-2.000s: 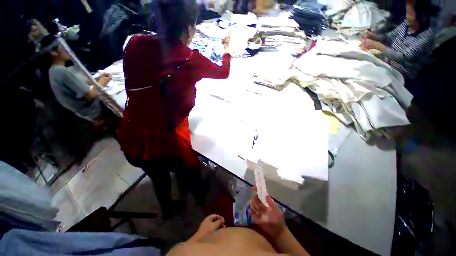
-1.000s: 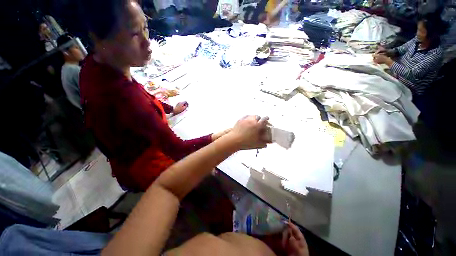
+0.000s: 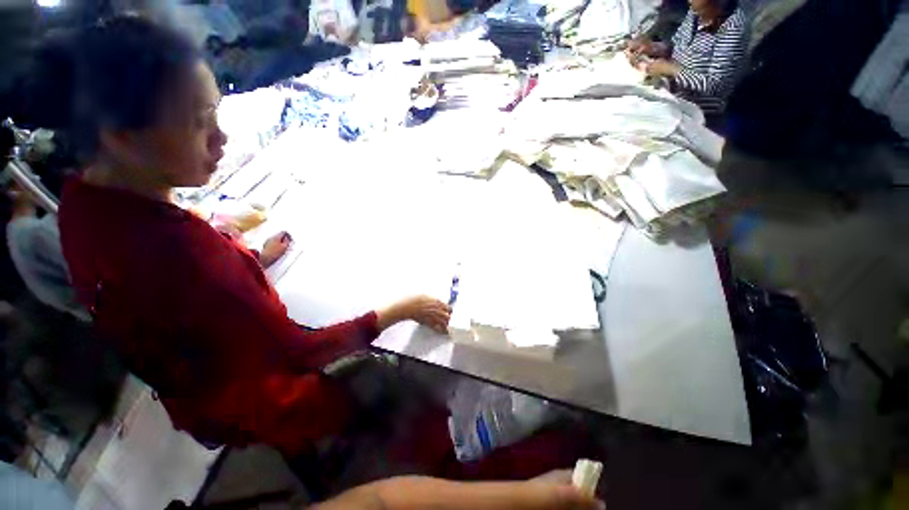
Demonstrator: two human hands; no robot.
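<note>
My left hand (image 3: 570, 490) is at the bottom edge, partly cut off, its forearm reaching in from the left. Its fingers are closed on a small whitish card stack (image 3: 588, 476), which stands up from them. My right hand cannot be made out. White cards or sheets (image 3: 528, 309) lie near the front edge of the white table (image 3: 663, 369), overexposed, so their detail is lost.
A person in red (image 3: 209, 319) stands at the left, one hand by the white sheets. Pale garments (image 3: 638, 169) are heaped at the back right. A clear bag (image 3: 483, 423) is below the table edge. Black plastic (image 3: 782, 344) lies right. A striped-sleeved person is behind.
My left hand has drawn back from over the table to the bottom edge with its card stack. My right hand has left view. The view has shifted right, and the person's hand is now by the sheets.
</note>
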